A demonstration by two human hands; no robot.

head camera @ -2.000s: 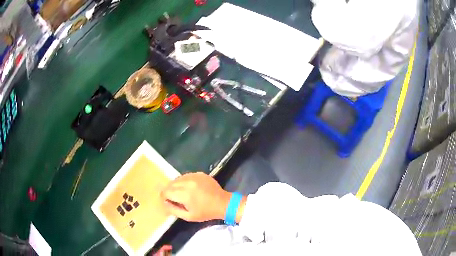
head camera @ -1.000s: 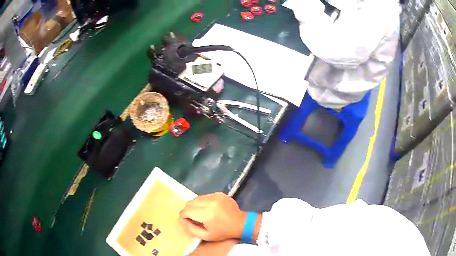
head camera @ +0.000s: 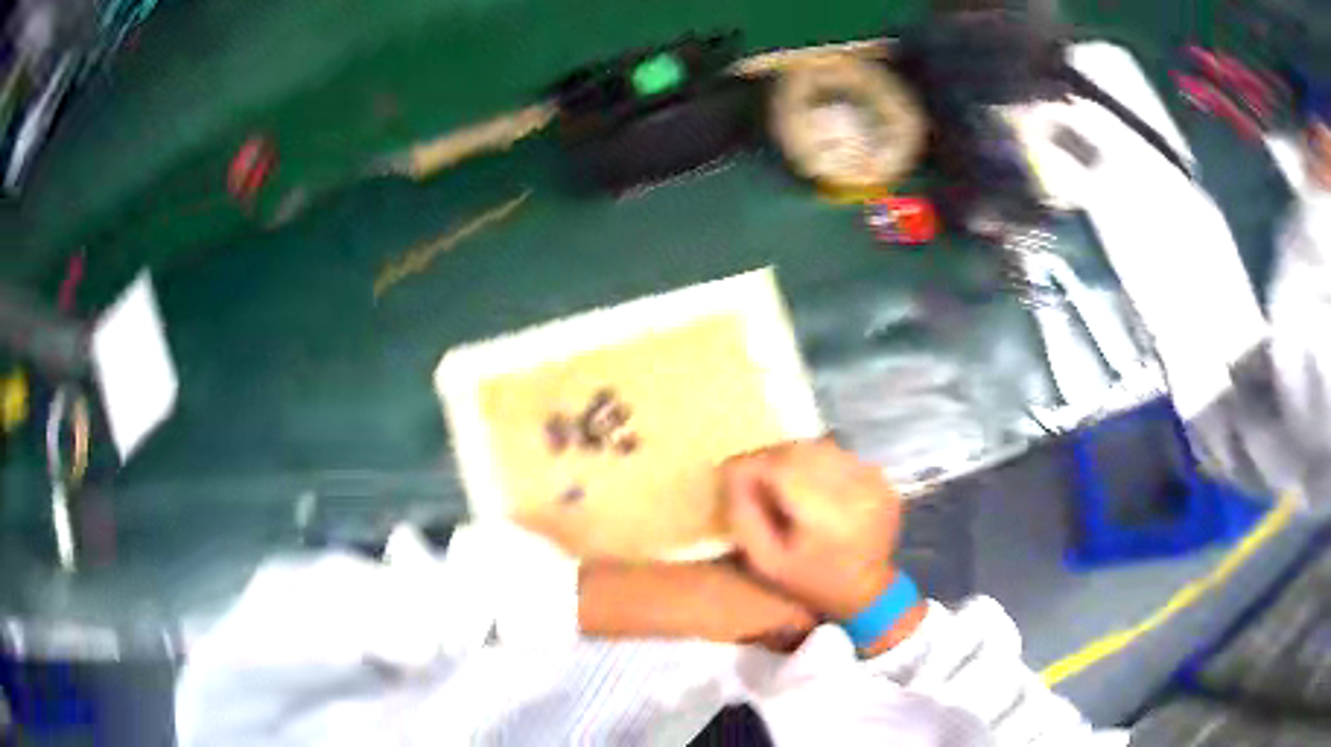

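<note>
The tan work board (head camera: 657, 380) with cream taped edges lies on the green mat in front of me. Several small dark square pieces (head camera: 596, 423) lie loose on its left half, blurred. My right hand (head camera: 818, 518), with a blue wrist strap, is curled over the board's lower right corner; nothing shows in it. My left hand (head camera: 701, 598) reaches in along the board's lower edge, its far part hidden behind my right hand and wrist. Whether either hand holds anything cannot be told.
Behind the board are a black box (head camera: 664, 124) with a green spot, a tip cleaner pot (head camera: 847, 124) and a red housing (head camera: 902, 219). Silvery tweezers (head camera: 1080, 321) and white paper (head camera: 1182, 277) lie right. A blue stool (head camera: 1153, 489) and a person's white sleeve (head camera: 1306, 277) are at the right.
The view has swung left, so the board sits more central and squarer. My left forearm has come into view, crossing toward my right hand, which stays curled at the board's corner.
</note>
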